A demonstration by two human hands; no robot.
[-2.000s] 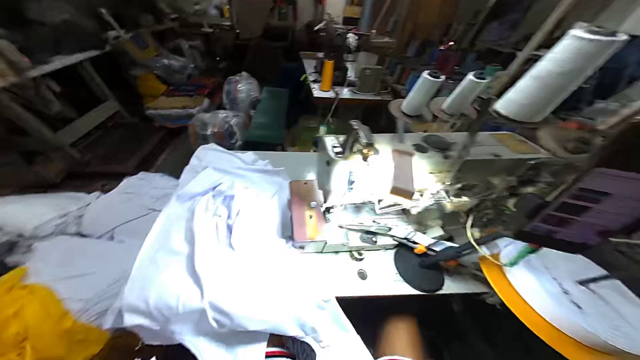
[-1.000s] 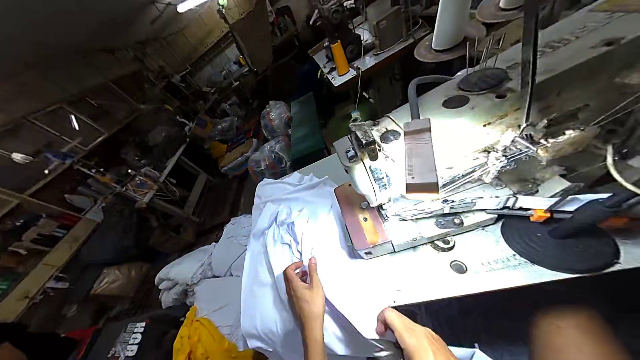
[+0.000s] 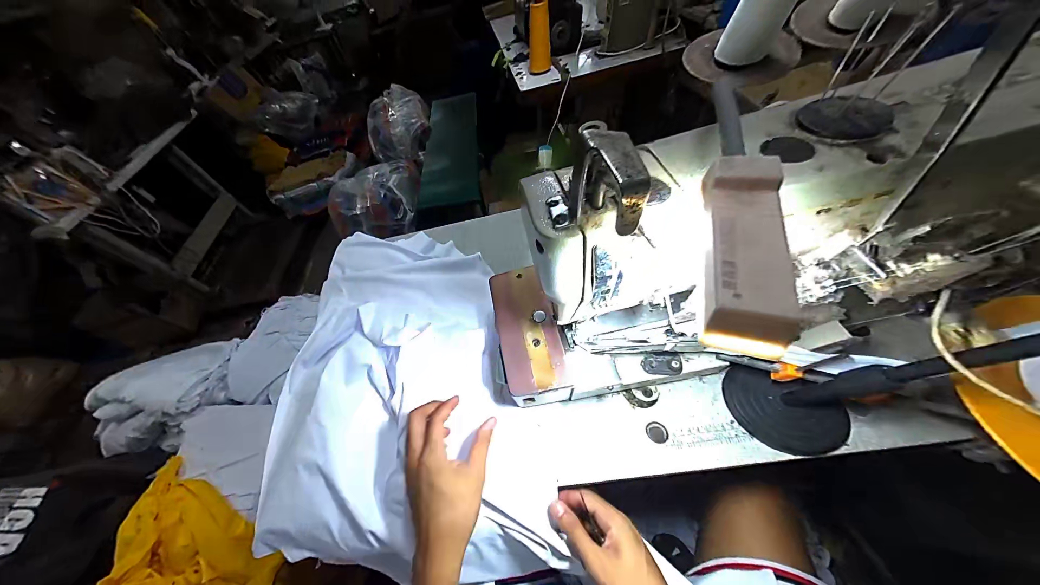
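White fabric (image 3: 366,382) lies in loose folds over the left end of the sewing machine table, hanging over its front edge. My left hand (image 3: 447,471) rests on this cloth, fingers spread, holding nothing. At the table's front edge my right hand (image 3: 597,532) is closed around a small dark tool, possibly thread snips, beside the cloth's edge; whether it also pinches the cloth I cannot tell. Beyond my hands stands the industrial sewing machine (image 3: 569,244), its pinkish plate (image 3: 526,333) next to the cloth. A lamp (image 3: 749,252) lights its needle area.
Pale cloth (image 3: 211,390) and yellow cloth (image 3: 183,528) are heaped at the left. A round black pad (image 3: 784,410) and a black rod (image 3: 918,374) are at the right. Thread cones (image 3: 756,32) stand behind. My knee (image 3: 751,528) is below the table edge.
Two seconds ago my left hand was not in view; one second ago both hands were at the cloth. Since then my left hand has stayed on it, and the view has shifted.
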